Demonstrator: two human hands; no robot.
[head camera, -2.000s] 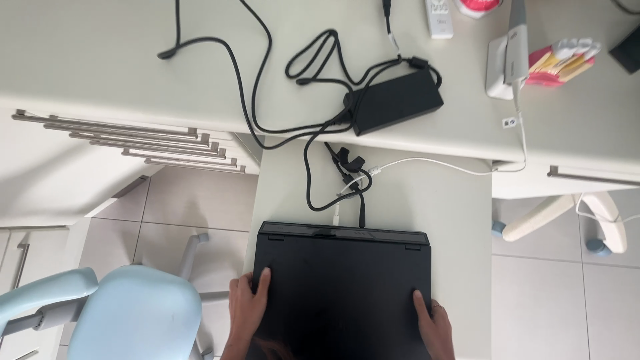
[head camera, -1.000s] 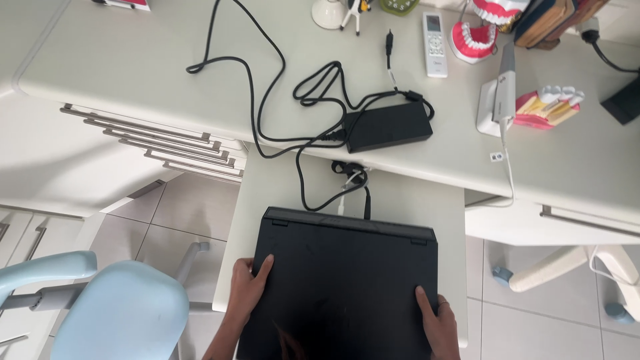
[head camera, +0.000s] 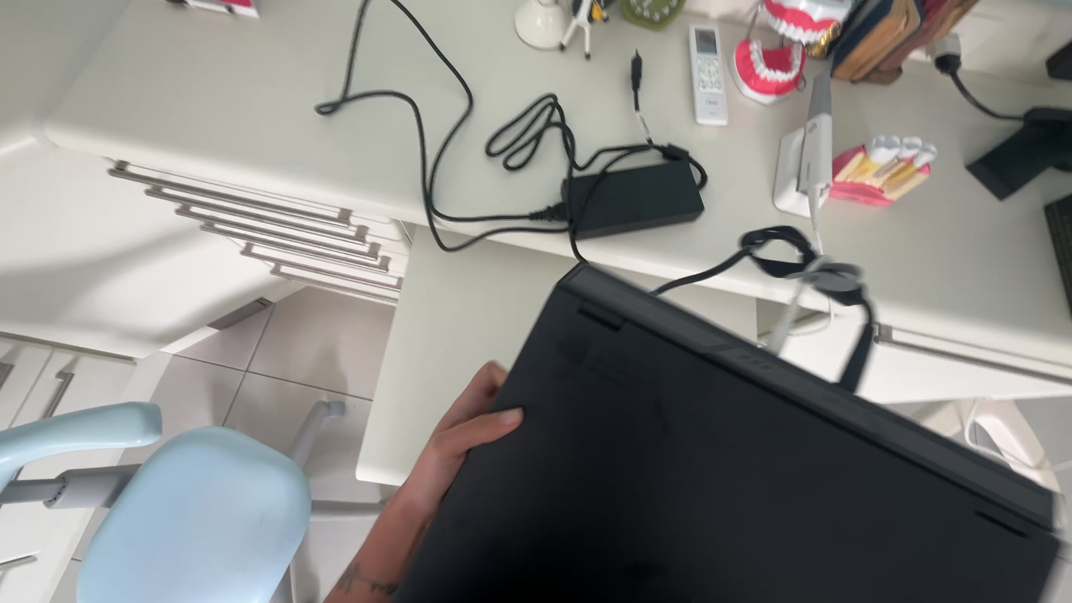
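Observation:
My left hand (head camera: 469, 431) grips the left edge of a closed black laptop (head camera: 712, 452), its thumb on top of the lid. The laptop is tilted and appears raised over the pull-out shelf (head camera: 469, 310), large in the view. My right hand is out of sight. From the laptop's rear edge, a black cable and a white cable run to a bundled cable knot (head camera: 804, 264) near the desk edge. Behind the laptop, a black power adapter (head camera: 636, 199) lies on the desk with its looped cord (head camera: 427, 167).
A light blue chair (head camera: 197, 519) stands at lower left beside drawer handles (head camera: 293, 230). On the desk (head camera: 209, 109) are a white remote control (head camera: 708, 75), a denture model (head camera: 766, 71), a white device in a stand (head camera: 812, 159) and a tooth model (head camera: 883, 172).
The laptop has turned clockwise and moved right, seemingly up off the shelf. My left hand has moved with it; my right hand has gone out of view. The cable bundle has shifted right.

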